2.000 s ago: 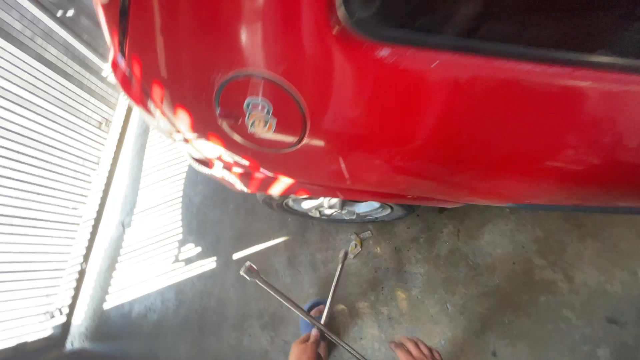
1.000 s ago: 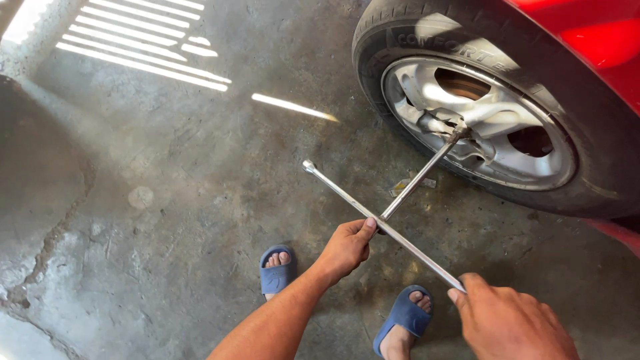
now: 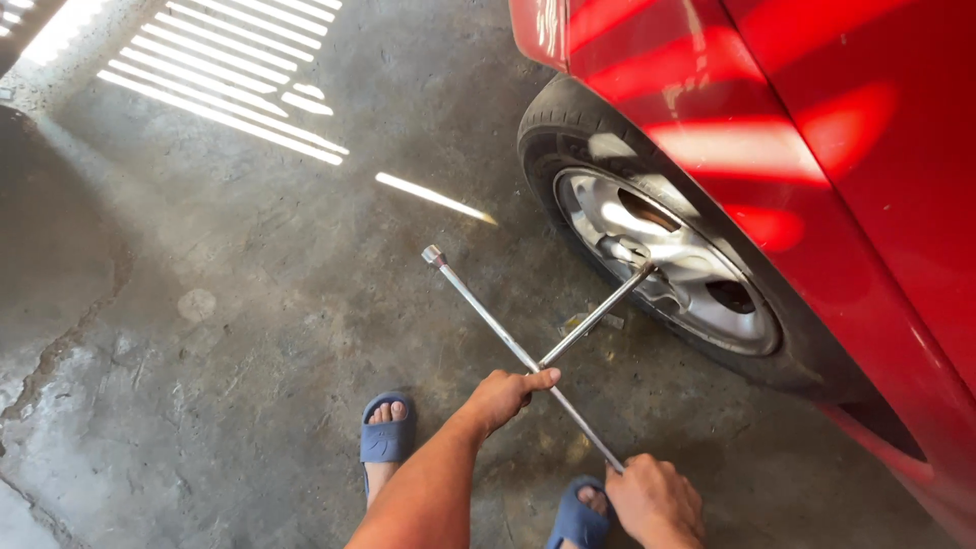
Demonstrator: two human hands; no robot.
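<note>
A metal four-way lug wrench (image 3: 488,316) reaches from my hands to the car's wheel (image 3: 671,259). One arm of it ends at the middle part of the silver alloy rim; the exact seat of its socket is hidden. My left hand (image 3: 509,396) grips the wrench at its crossing, thumb along the bar. My right hand (image 3: 656,496) is closed around the lower right end of the crossbar. The crossbar's opposite end, with an open socket, points up and left over the floor.
A red car body (image 3: 762,152) fills the right side above the black tire (image 3: 568,122). My feet in blue slide sandals (image 3: 385,442) stand on the stained concrete floor (image 3: 252,305). A small flat scrap (image 3: 610,320) lies beside the tire. Cracks run along the floor at left.
Two seconds ago the wrench was apart from the wheel; one second ago and now it reaches the rim. Both hands have stayed on it since one second ago. The view has swung down and left.
</note>
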